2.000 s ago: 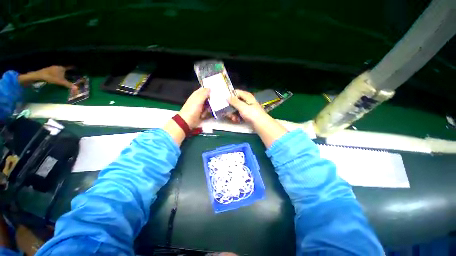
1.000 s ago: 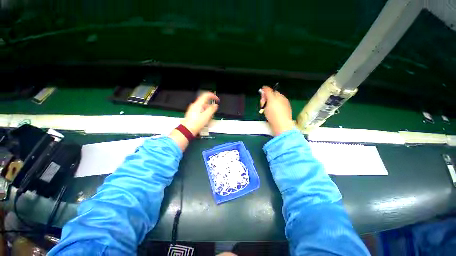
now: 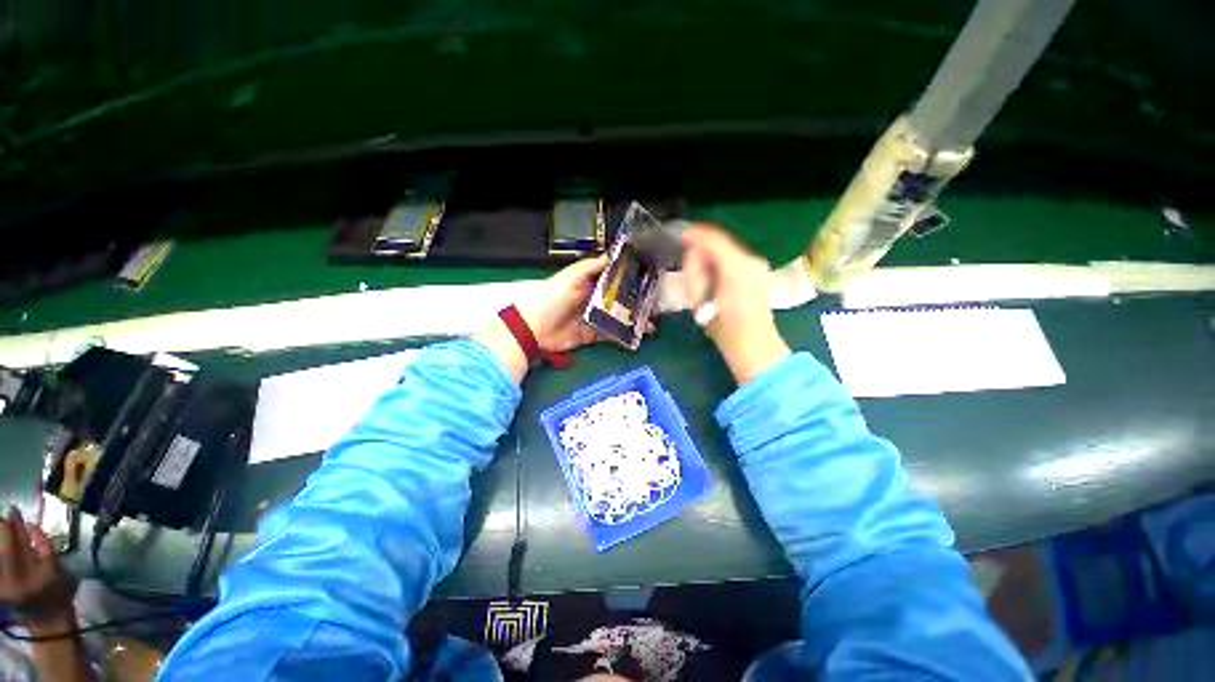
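Note:
My left hand (image 3: 570,304), with a dark red band at the wrist, holds an open phone unit (image 3: 626,287) tilted above the pale rail. My right hand (image 3: 726,273) is blurred at the unit's upper right side. A grey panel (image 3: 660,245) stands raised between the unit and my right fingers; I cannot tell whether they grip it. A small white thing shows at the right fingers. The blue bin (image 3: 688,466) sits on the bench below my hands, with tangled white loops (image 3: 620,460) heaped in it.
A black tray (image 3: 500,235) on the belt bears two phone units (image 3: 410,228), (image 3: 577,227). Another unit (image 3: 144,264) lies at far left. A taped post (image 3: 886,207) slants at right. White papers (image 3: 939,353) and black equipment (image 3: 140,440) are on the bench. Another person's hand (image 3: 29,566) shows at lower left.
One second ago my hands were apart over the belt. Now my left hand holds an open unit above the rail and my right hand is beside it.

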